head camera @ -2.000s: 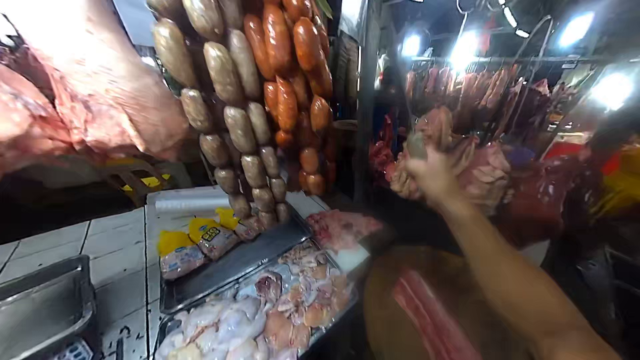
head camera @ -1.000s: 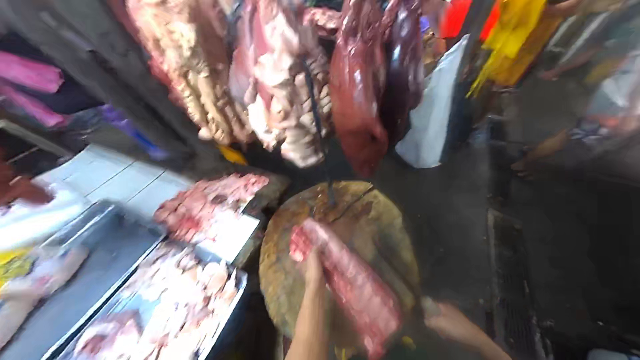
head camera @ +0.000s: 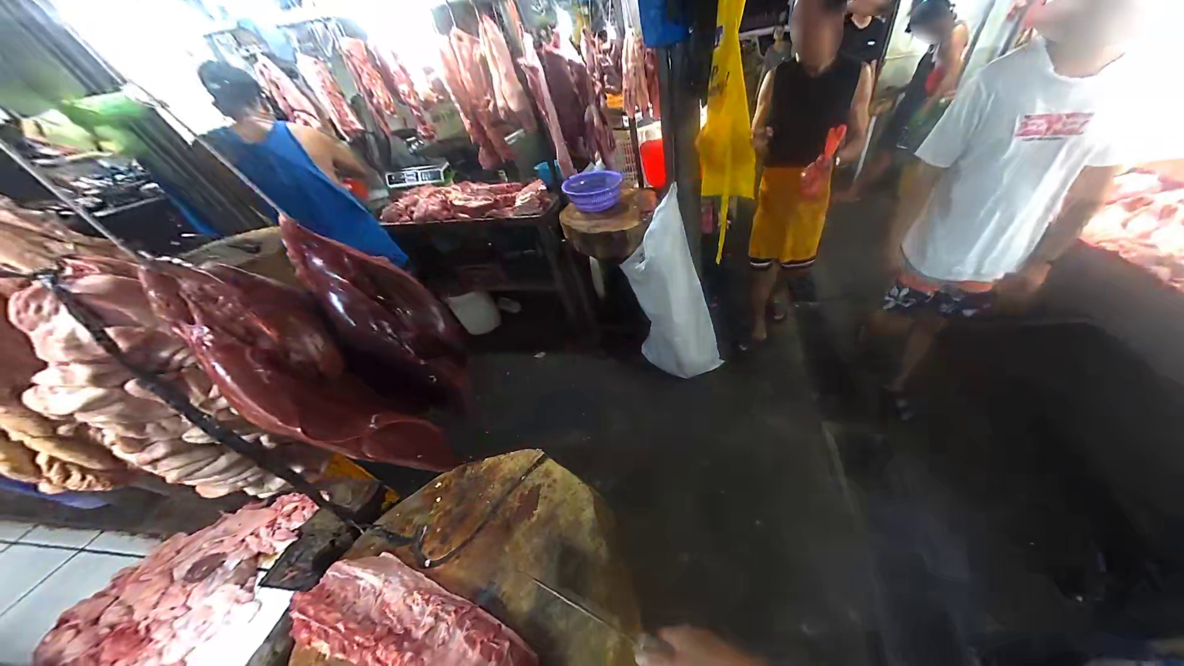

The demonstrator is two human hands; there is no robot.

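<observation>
A round wooden chopping block stands at the bottom centre. On its near left part lies a slab of raw red meat, cut off by the lower edge of the view. My right hand shows only in part at the bottom, beside the block's right edge. A thin straight line runs across the wood towards its fingers; whether this is a blade seen edge-on or a crack is unclear, and the grip is hidden. My left hand is out of view.
Dark red livers and pale offal hang at left. Meat pieces lie beside the block. Beyond are a white sack, a purple basket on another block, a person in blue and people standing at right.
My left hand, on the meat one second ago, has left the view. The meat now lies towards the block's left side. The view has swung strongly.
</observation>
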